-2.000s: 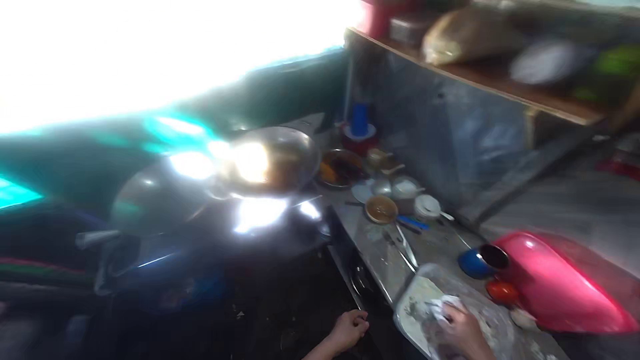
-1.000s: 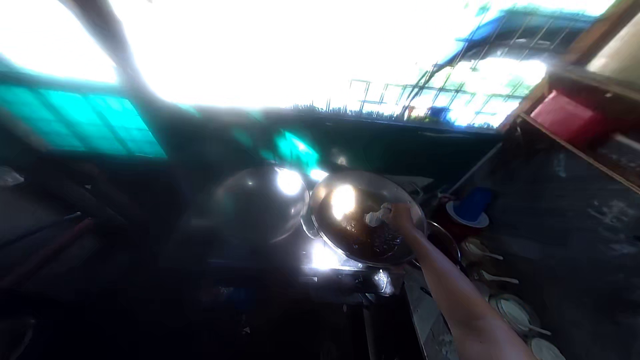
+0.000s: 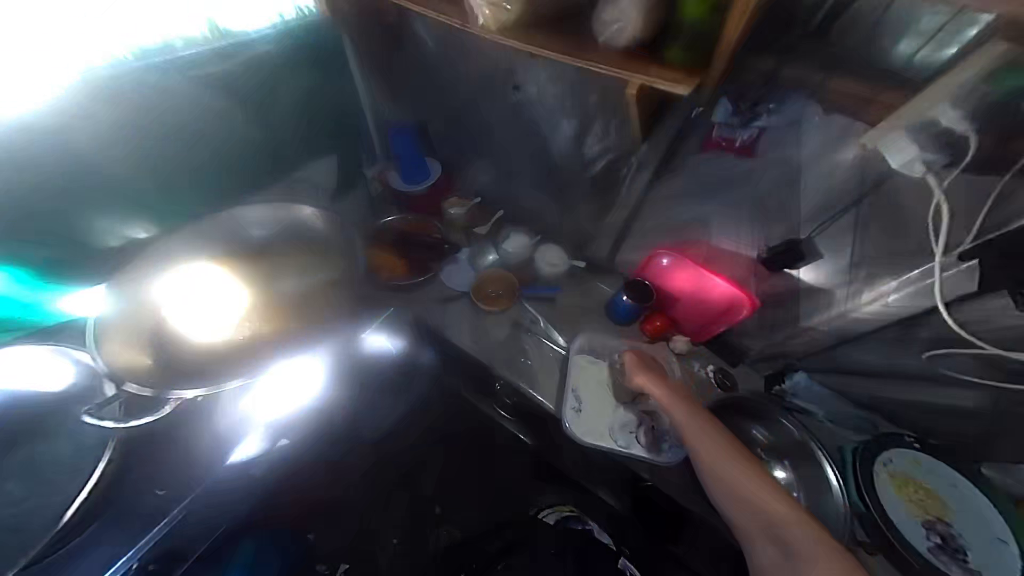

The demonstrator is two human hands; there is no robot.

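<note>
My right hand (image 3: 642, 374) reaches down into a clear rectangular plastic container (image 3: 588, 448) on the counter; its fingers are blurred, and whether they grip anything cannot be told. White flour-like powder (image 3: 590, 392) lies in the left part of the container. Beside the hand are a round clear vessel and some pale, dark-marked pieces (image 3: 640, 430). A large metal wok (image 3: 280, 232) with bright glare on its contents stands at the left. My left hand is not in view.
Behind the container stand a pink plastic basin (image 3: 696, 296), a blue mug (image 3: 629, 302) and a small red bowl (image 3: 658, 325). A brown bowl (image 3: 494, 290) sits among spooned cups. At right are a metal basin (image 3: 788, 456) and a white plate (image 3: 944, 512) with food.
A hand was over the wok one second ago, holding something pale; now my right hand is in the plastic container. The view has swung to the right.
</note>
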